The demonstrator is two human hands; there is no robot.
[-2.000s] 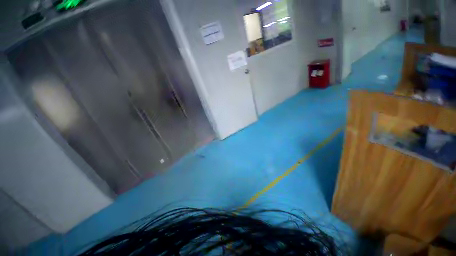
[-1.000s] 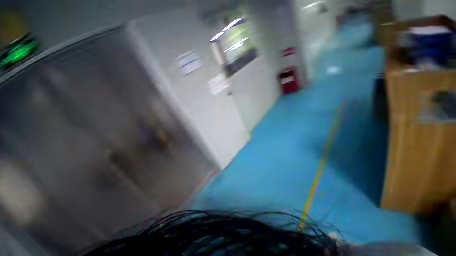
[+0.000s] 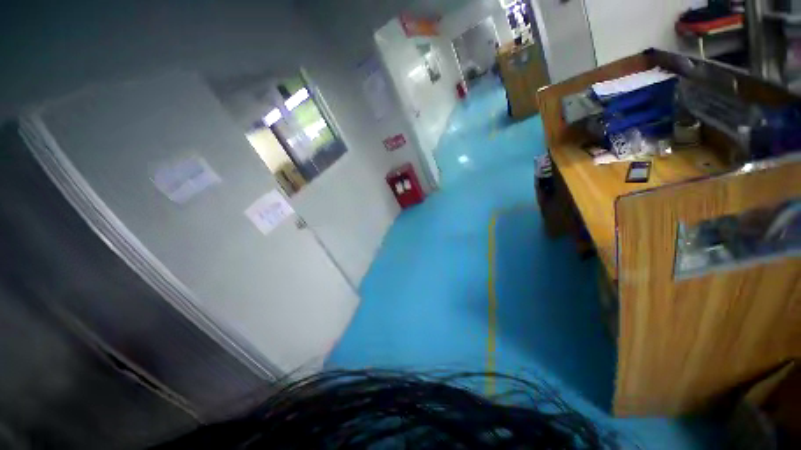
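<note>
Neither of my hands is in the picture. The wooden desk [image 3: 597, 195] stands nearest in front of me on the right, yellow-brown, with a tall side panel [image 3: 694, 334] facing me. On its top are a blue bin or folder holder [image 3: 645, 107] with white papers, a small dark flat phone-like slab [image 3: 638, 171], clear plastic and a roll of tape. Dark hair covers the bottom edge of the view.
A blue floor [image 3: 422, 281] with a yellow line [image 3: 492, 299] runs along a corridor. Left are a grey metal door [image 3: 105, 352] and a white door with a window [image 3: 299, 132]. A red box [image 3: 405, 186] stands by the wall. Another wooden desk [image 3: 523, 81] is farther back.
The view has turned right and moved forward along the corridor. The metal door has slid toward the left edge, and the desk top with its blue bin and slab now shows.
</note>
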